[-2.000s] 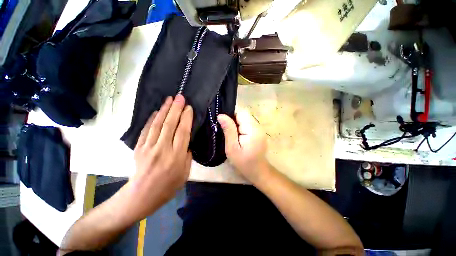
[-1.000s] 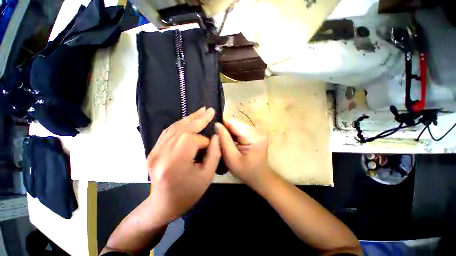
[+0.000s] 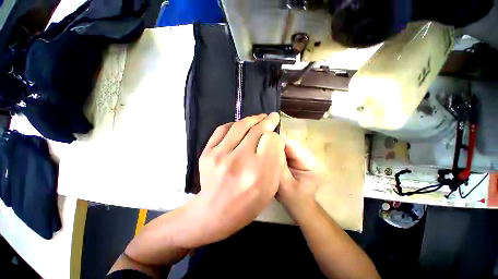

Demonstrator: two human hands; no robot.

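Note:
A black fabric bag lies on the worn pale table, its top end under the sewing machine head. A zipper with pale teeth runs lengthwise along it. My left hand lies over the lower part of the bag, fingertips pinching its right edge. My right hand is just beside it, fingers curled at the same edge; its fingertips are partly hidden behind my left hand. The presser foot and needle cannot be made out clearly. A brown ridged block sits right of the bag's edge.
The white machine arm extends right. Red and black handled snips and black cords lie at the right. Black fabric heaps and a folded black bag are at the left. A round tin is low right.
The bag has turned straighter and now lies with its right edge along the brown block. My left hand has moved from flat on the bag to the right edge, against my right hand.

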